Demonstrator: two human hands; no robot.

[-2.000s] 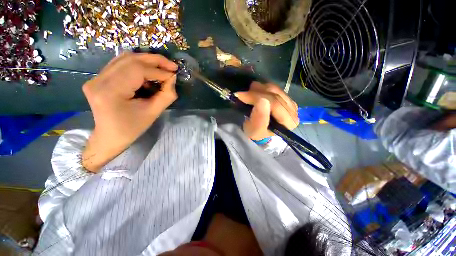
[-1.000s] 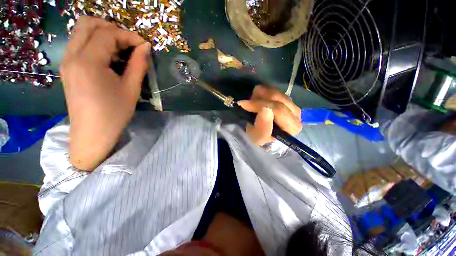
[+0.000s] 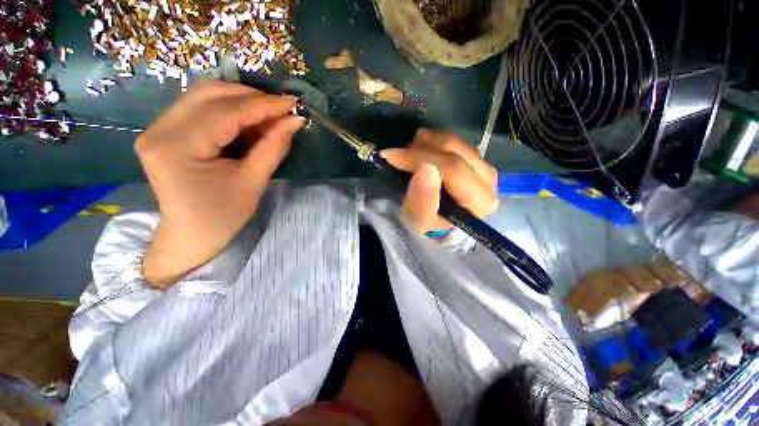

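Observation:
My left hand (image 3: pixel 212 166) is at the round clear-grey pad (image 3: pixel 312 96), thumb and index fingertip pinched on a tiny shiny dark-silver part (image 3: pixel 302 111). A thin solder wire (image 3: pixel 96 124) runs from the left edge to behind this hand. My right hand (image 3: pixel 445 179) holds the black soldering iron (image 3: pixel 483 233) like a pen. Its silver shaft points up-left and its tip is at the tiny part. Whether tip and part touch is too small to tell. The pinching fingers partly cover the pad.
A gold-white pile of small parts (image 3: pixel 195 37) and a dark red pile (image 3: pixel 25 71) lie beyond my left hand. Tan flakes (image 3: pixel 379 86) lie near the pad. A tan pot (image 3: pixel 458 54), a black fan (image 3: pixel 574 83) and a green-edged spool (image 3: pixel 741 146) stand right. Another person's sleeve (image 3: pixel 695 237) is at right.
My left hand was at the pad, moved left and up to the gold-white pile, and is now back at the pad. My right hand with the iron has barely moved.

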